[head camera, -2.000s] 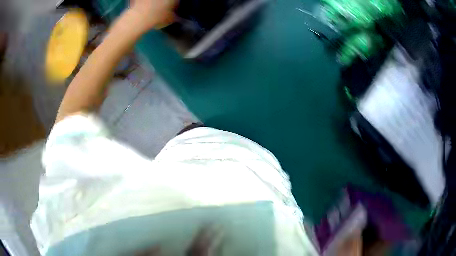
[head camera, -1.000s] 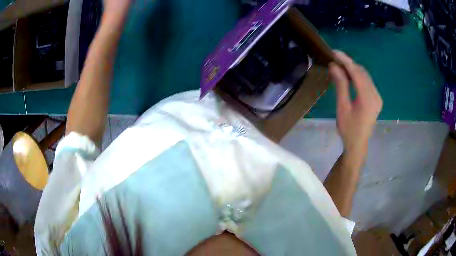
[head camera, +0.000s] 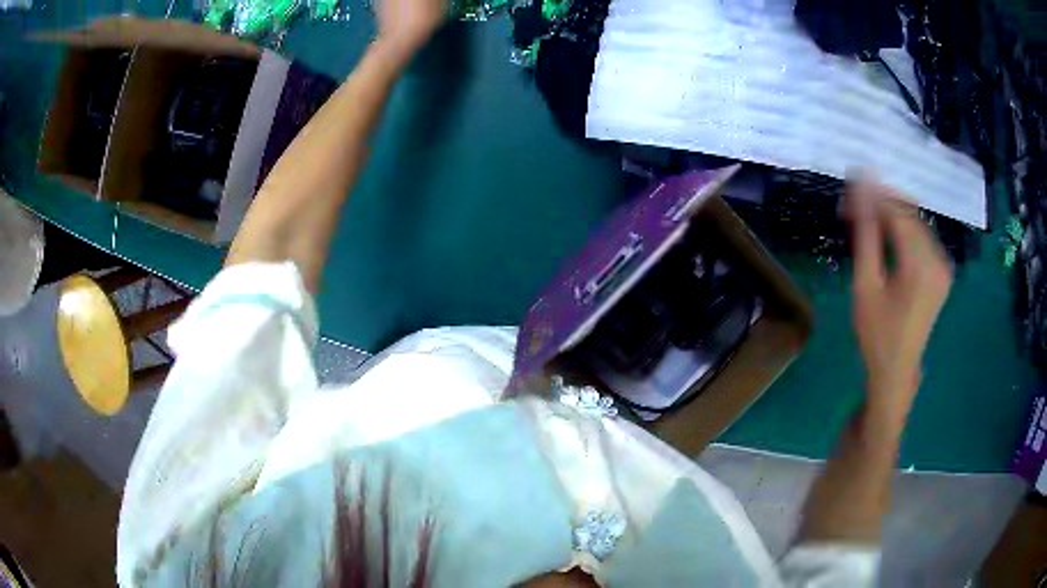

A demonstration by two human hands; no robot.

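Observation:
An open retail box [head camera: 764,385] with a purple printed flap [head camera: 626,270] stands tilted at the bench edge against my body. Inside it are a black device [head camera: 677,310] and a thin black cable loop. My right hand [head camera: 901,270] is off the box to its right, slightly blurred, with fingers apart near the white sheet; nothing shows in it. My left hand [head camera: 410,16] reaches to the top edge near the green pile [head camera: 270,12] and is cut off, so its fingers are hidden.
Filled boxes [head camera: 250,149] stand at the bench left. A white sheet [head camera: 735,92] lies over the black accessory pile [head camera: 804,201] at the far right. A yellow round-topped stool [head camera: 94,345] stands left of the bench. A purple box [head camera: 1033,442] shows at the right edge.
My right hand has let go of the box's side and moved up and right. My left hand remains reached out at the top. The view has shifted, showing more of the bench's far side.

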